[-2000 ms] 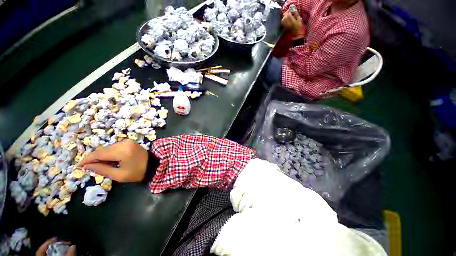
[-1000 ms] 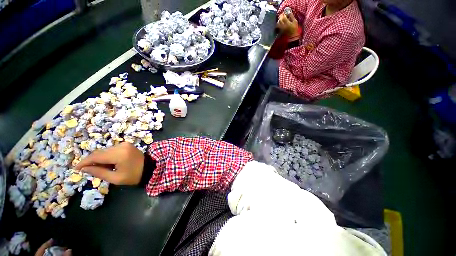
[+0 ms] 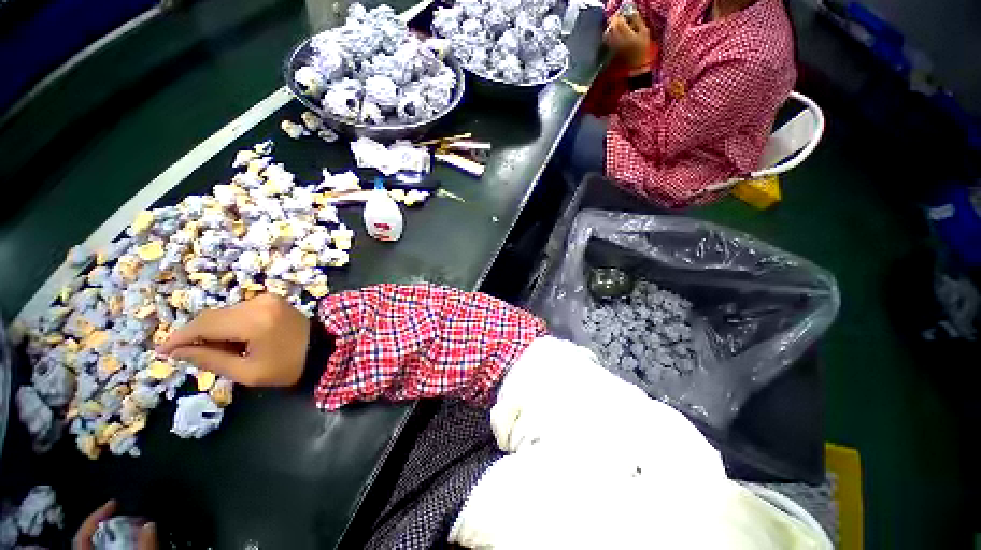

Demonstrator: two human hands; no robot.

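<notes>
A wide heap of small lilac-white and yellow-cream flower hearts (image 3: pixel 204 247) lies on the dark bench. My right hand (image 3: pixel 247 342) is over the near part of the heap, thumb and fingertips pinched together; whether anything is between them cannot be told. One larger ruffled flower head (image 3: pixel 198 416) lies at the heap's near edge, below my right hand. My left hand (image 3: pixel 113 529) is at the bottom left, cut off by the frame edge, with its fingers around a grey-lilac flower head (image 3: pixel 116 533).
A glue bottle (image 3: pixel 383 213) stands beyond the heap, near a crumpled white rag (image 3: pixel 393 158) and thin sticks (image 3: pixel 460 163). Two basins of flower heads (image 3: pixel 312 107) are farther back. A clear plastic bag (image 3: pixel 753 355) with flower pieces is at right. A person in red checks (image 3: pixel 699 107) sits beyond.
The camera view has shifted slightly. My right hand stays pinched over almost the same spot in the heap; my left hand stays at the bottom left, showing a little more.
</notes>
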